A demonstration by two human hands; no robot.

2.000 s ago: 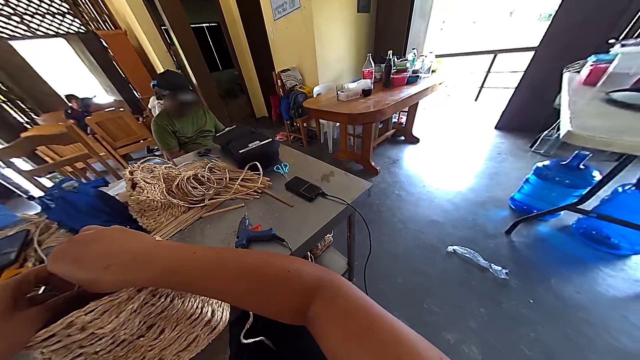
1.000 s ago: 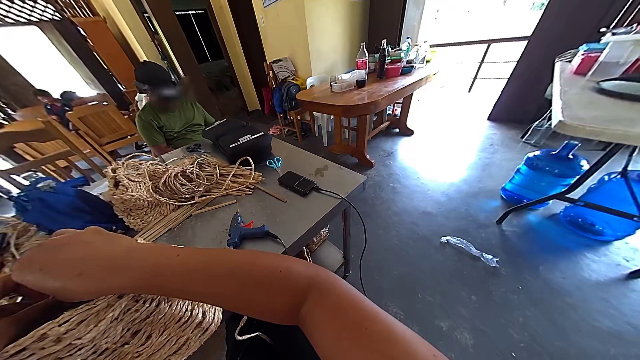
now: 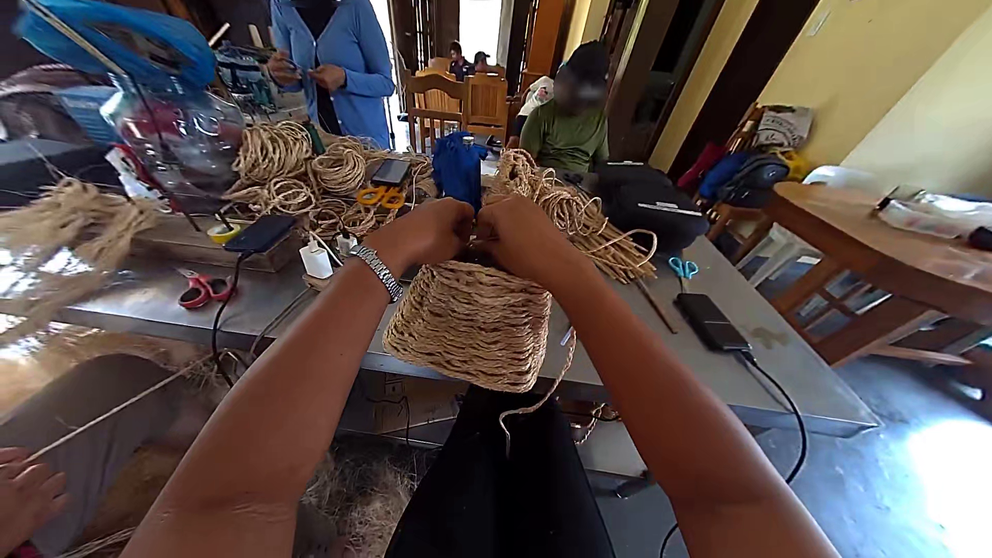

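In front of me a woven natural-fibre basket (image 3: pixel 473 325) stands tilted at the table's near edge, and a loose end of twisted cord (image 3: pixel 570 368) hangs from its right side. My left hand (image 3: pixel 438 229), below which a metal-band watch (image 3: pixel 377 271) sits on the wrist, is at the basket's far upper rim. My right hand (image 3: pixel 511 232) meets it there, fingers bent and close together. What the fingertips pinch is too small and hidden to name. Beyond the hands lie a blue cloth bag (image 3: pixel 459 174) and a bundle of braided fibre cord (image 3: pixel 573 209).
The grey table (image 3: pixel 806 387) holds a black power bank (image 3: pixel 711 322) with a cable, light-blue scissors (image 3: pixel 683 268), red scissors (image 3: pixel 205 288), a phone (image 3: pixel 260 232) and coils of rope (image 3: pixel 271 151). A co-worker's hand (image 3: pixel 31 496) holds a strand at lower left. Other people are beyond the table.
The view has swung far to the left. My hands, earlier at the lower left with one forearm across the view, are now together at the basket's rim.
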